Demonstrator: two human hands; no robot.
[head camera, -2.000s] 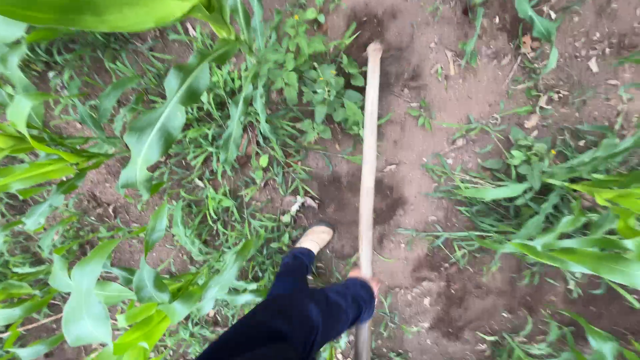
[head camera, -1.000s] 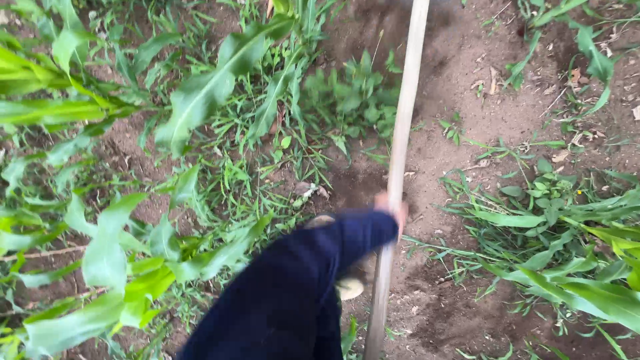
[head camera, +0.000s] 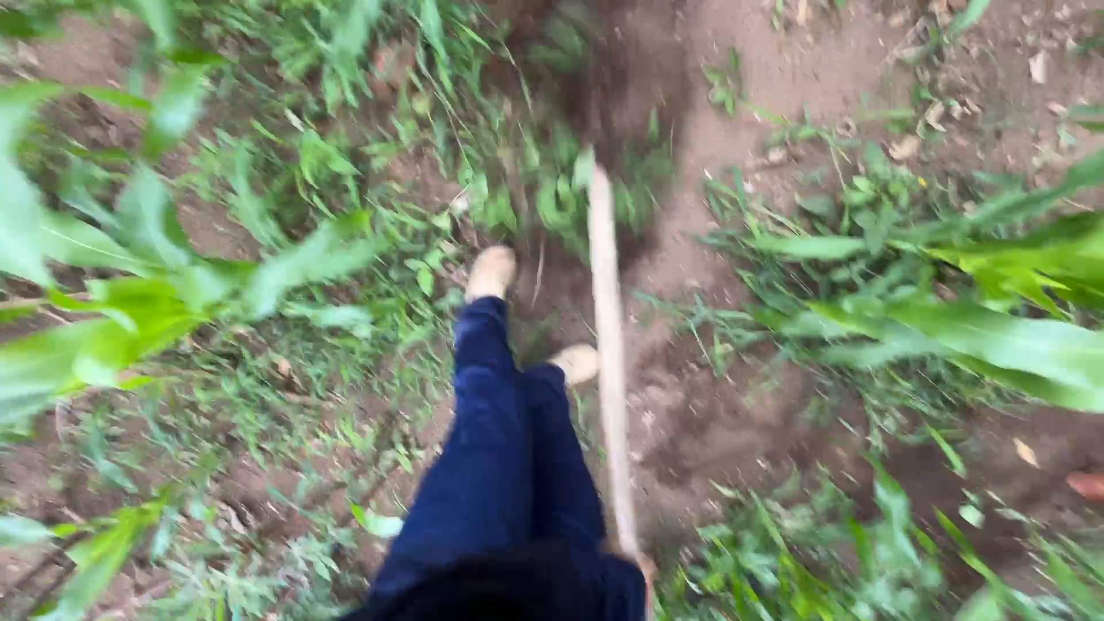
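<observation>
A long pale wooden tool handle (head camera: 611, 345) runs from the bottom edge up to the weeds near the top middle. Its far end sits among uprooted or blurred green weeds (head camera: 565, 203), and no tool head can be made out there. One hand (head camera: 645, 565) is wrapped around the handle at the bottom, mostly covered by a dark sleeve; which hand it is cannot be told for certain. The other hand is not seen. Dark blue trousers (head camera: 492, 431) and two tan shoes (head camera: 492, 272) show just left of the handle.
Broad-leaved maize-like plants (head camera: 103, 319) lean in from the left, and more (head camera: 975, 319) from the right. Grass and low weeds (head camera: 302, 172) cover much of the left side. Brown bare soil (head camera: 793, 60) runs along the right of the handle, with dry leaf bits on it.
The hand on the handle has moved down toward the bottom edge. The handle's far end, out of view one second ago, now shows lower among the weeds. Both legs have come into view.
</observation>
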